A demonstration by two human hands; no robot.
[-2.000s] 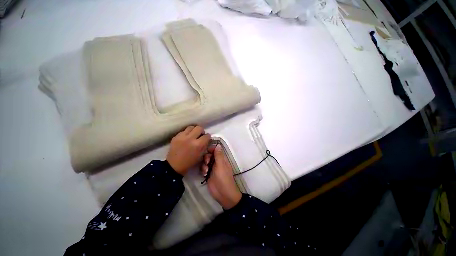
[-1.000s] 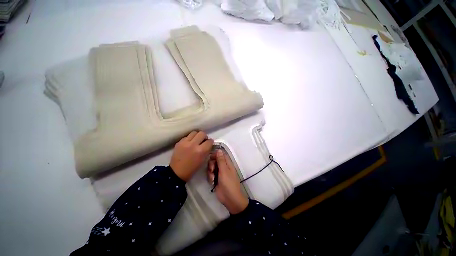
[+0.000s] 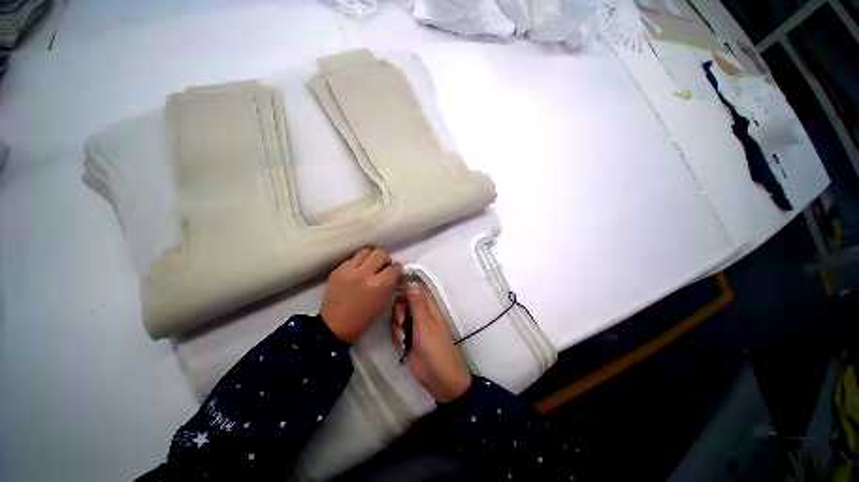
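A stack of cream garment panels [image 3: 452,259] lies at the table's near edge, with a white-taped neckline edge [image 3: 432,285] curving beside my hands. The folded-back part of the stack [image 3: 283,259] forms a thick beige roll beyond them, with two strap-like shoulders. My left hand [image 3: 359,294] pinches the cloth at the top of the neckline curve; its fingertips are partly hidden. My right hand [image 3: 429,344] is closed around dark snips [image 3: 407,337], mostly covered by the fingers, close to the left fingertips. A thin black cord [image 3: 485,326] trails right across the panels to a small loop.
The large white-covered table [image 3: 603,188] extends around the stack. Crumpled white bundles [image 3: 466,17] lie at the far side. A ragged dark fabric scrap [image 3: 751,141] lies at the right. Greyish stacked pieces [image 3: 19,21] show at the far left corner. Yellow floor tape [image 3: 640,344] shows below the table's right edge.
The view has shifted slightly, so the stack and hands sit a little lower and further right than in the earliest frame. Both hands stay at the neckline curve, with the snips still held.
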